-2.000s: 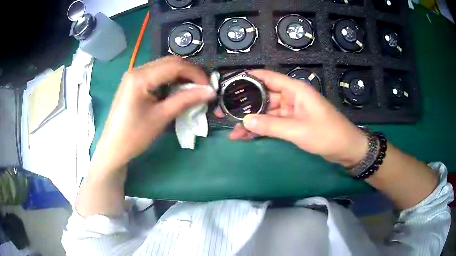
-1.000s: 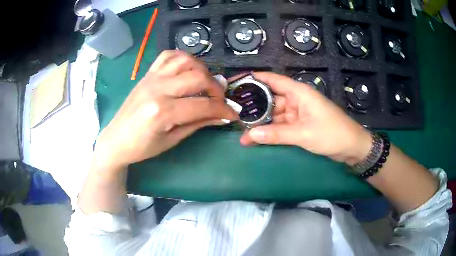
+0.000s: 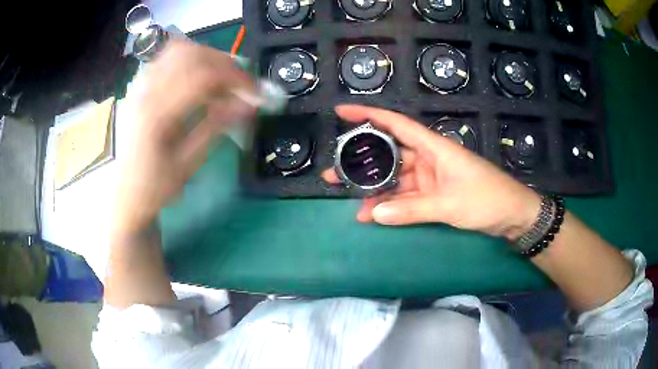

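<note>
A round watch head [image 3: 367, 160] with a silver rim rests in the fingers of my right hand [image 3: 440, 173], screen up, lit with small lines of text. It is over the front edge of the black foam tray [image 3: 325, 189]. My left hand [image 3: 180, 108] is blurred, raised to the left of the watch and apart from it. A white wiping cloth [image 3: 268, 97], also blurred, is pinched in its fingers. Several other watches sit back side up in the tray's pockets, such as one at the near left [image 3: 290, 151].
Behind my left hand stands a bottle with an open metal lid [image 3: 148, 42]. An orange stick [image 3: 239, 41] shows beside it. White papers with a yellowish sheet [image 3: 86, 144] lie at the left. The green mat [image 3: 325, 245] runs along the front.
My left hand has moved off the watch, up and to the left, with the cloth. The near-left pocket and its watch now show. My right hand still holds the watch, slightly lower in view.
</note>
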